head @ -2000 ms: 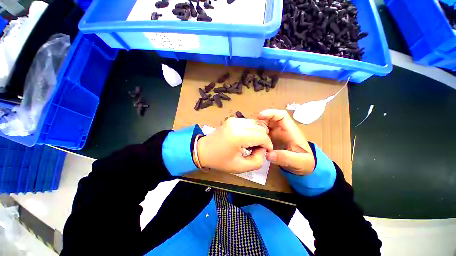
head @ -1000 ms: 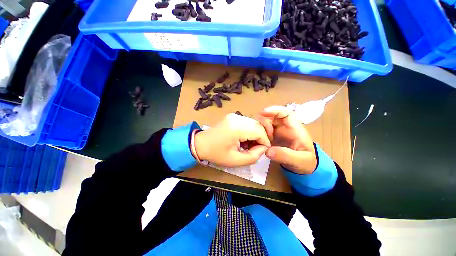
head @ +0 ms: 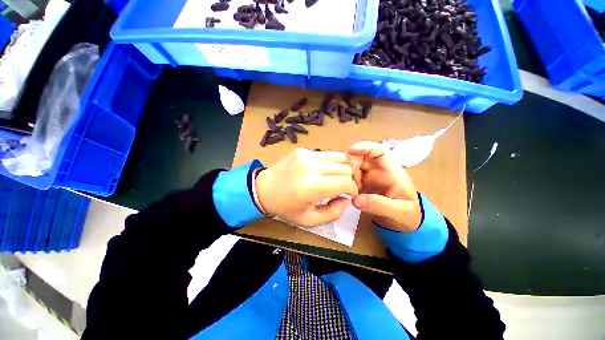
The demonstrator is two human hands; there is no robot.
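My left hand [head: 306,186] and my right hand [head: 387,189] meet fingertip to fingertip over the cardboard mat [head: 424,199]. The fingers of both hands are curled. Whatever lies between the fingertips is hidden, so I cannot tell what they hold. A printed paper sheet [head: 343,230] shows below my left hand. Several small dark moulded parts [head: 312,118] lie loose on the upper part of the mat. A white teardrop-shaped bottle [head: 412,150] with a long thin tip lies just beyond my right hand, partly covered by it.
A light blue tray [head: 278,50] with a few dark parts and a parts bin [head: 499,83] heaped with them stand at the back. A deeper blue bin [head: 99,143] with a clear plastic bag [head: 60,106] is at left. A second white teardrop piece [head: 231,100] lies beside the mat.
My left hand has turned, so the gap between its thumb and fingers is narrower. My right hand stays almost in place. The whole view has shifted slightly.
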